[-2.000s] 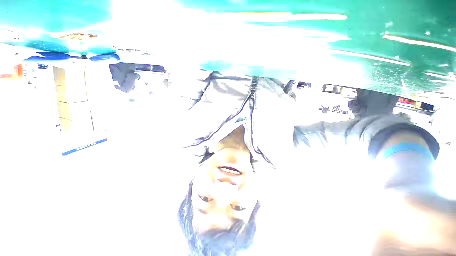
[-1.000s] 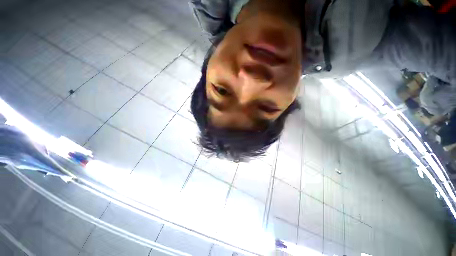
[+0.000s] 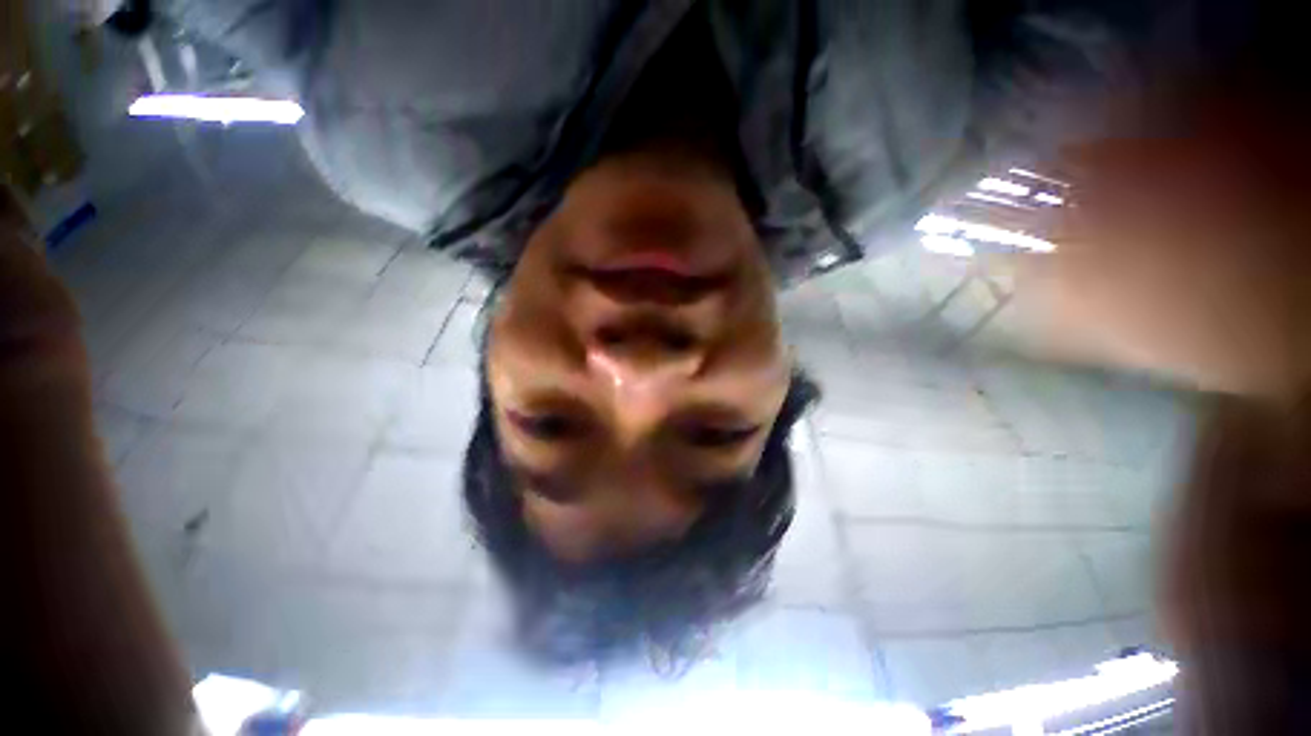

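Observation:
The camera faces a person (image 3: 640, 259), seen upside down in the middle of the view, in a grey collared jacket (image 3: 431, 101). A large blurred hand (image 3: 1193, 273) is very close at the right edge, cut off by it. Another blurred, skin-toned shape (image 3: 65, 503), perhaps fingers or a hand, is cut off by the left edge. A dark reddish shape (image 3: 1244, 561) stands at the lower right edge. I cannot tell which of these is my left or right hand, or what they hold. No tool or workpiece shows.
A pale ceiling with panel lines (image 3: 316, 431) is behind the person. Bright light strips (image 3: 618, 722) run along the bottom edge. More lights show at the upper left (image 3: 216, 109) and upper right (image 3: 985, 233). A small blue bar (image 3: 69, 226) is at the far left.
The green surface at the top is gone and the glare has dropped. The upside-down person is now more central and upright-aligned. Blurred hand shapes have come in at both side edges since one second ago.

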